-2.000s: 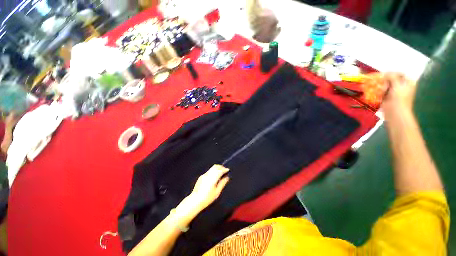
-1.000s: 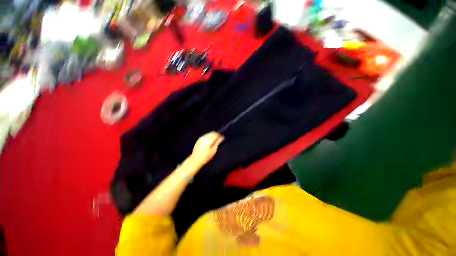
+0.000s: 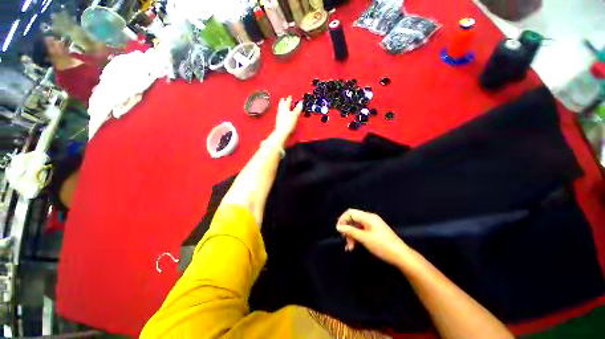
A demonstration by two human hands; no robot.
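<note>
A long black coat [image 3: 424, 179] lies across the red-covered table, with a blue-grey lining strip [image 3: 458, 225] showing along its opening. My left hand [image 3: 286, 118] reaches past the coat to the left edge of a pile of glossy black buttons [image 3: 341, 98]. Its fingertips are extended and slightly apart; no held thing shows. My right hand [image 3: 365, 233] is above the coat's middle with thumb and fingers curled close together. Whether it holds something small, such as a needle, cannot be told. A hanger hook [image 3: 167, 261] sticks out at the coat's lower left.
A white tub with dark bits [image 3: 222, 140] and a small round dish [image 3: 257, 103] stand left of my left hand. Beyond are a black thread cone [image 3: 338, 41], plastic bags [image 3: 409, 34], a red-topped spool [image 3: 462, 38] and black cones [image 3: 507, 61]. A person [image 3: 73, 66] is at far left.
The view has swung toward the buttons. My left hand has left the coat and reached out to the pile. My right hand, out of view one second ago, is now over the coat.
</note>
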